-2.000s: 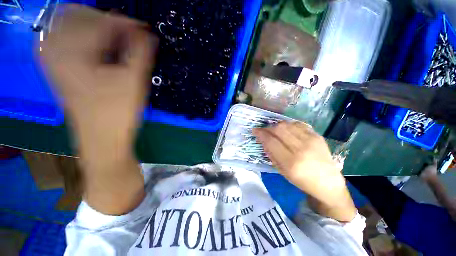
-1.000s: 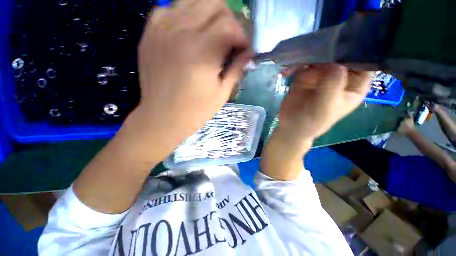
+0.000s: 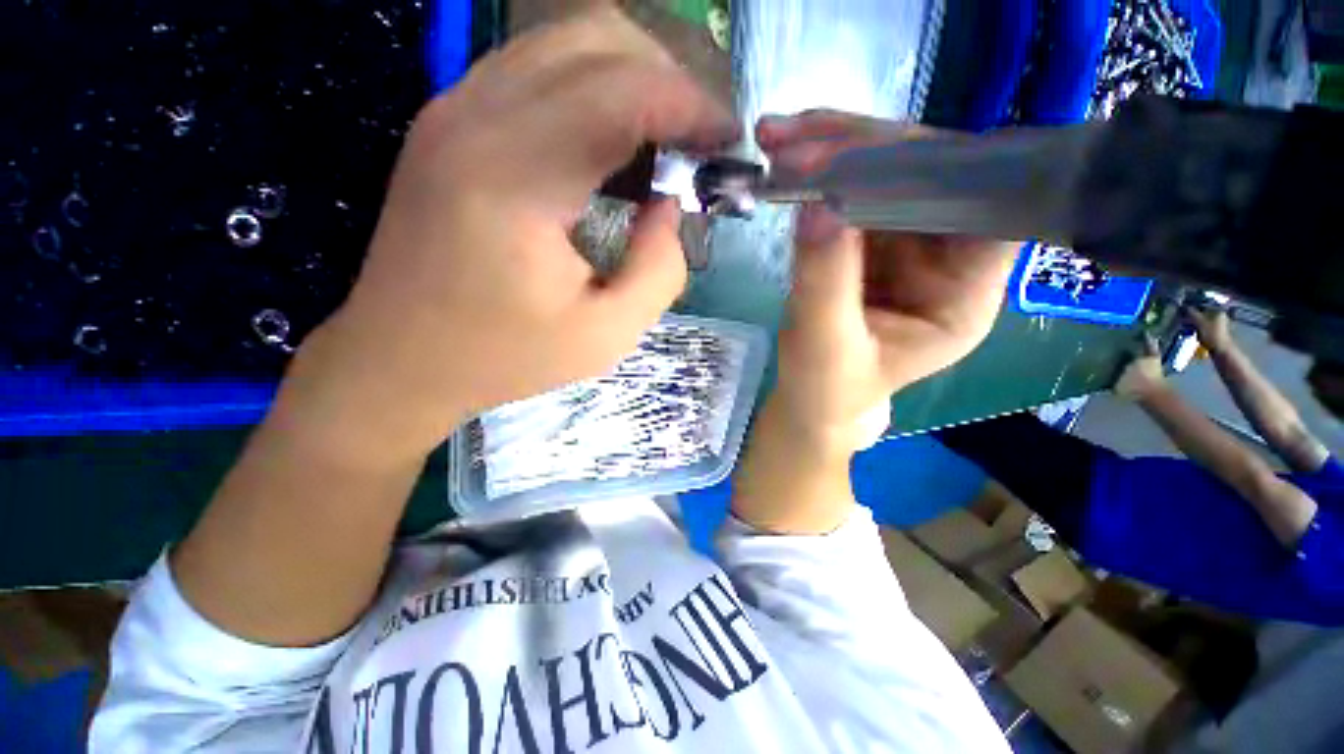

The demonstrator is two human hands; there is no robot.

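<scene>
A small dark shiny ring-like part sits at the bright holder block. My left hand is bent around the block, its fingertips close to the part; whether it grips it is unclear. My right hand is at the thin tip of the long grey press bar, thumb below and fingers above, partly behind the bar. Any pin between its fingertips cannot be told from the bar's tip. A clear tray full of silver pins lies below both hands, near the shirt.
A large blue bin with scattered rings is at left. A long clear box lies beyond the hands. A blue bin of silver pieces is at right, under the dark press body. Another person's arms and cardboard boxes are lower right.
The view has shifted. My right hand has left the pin tray and come up to the bar's tip. My left hand has come from the left side to the holder. A dark part now shows there.
</scene>
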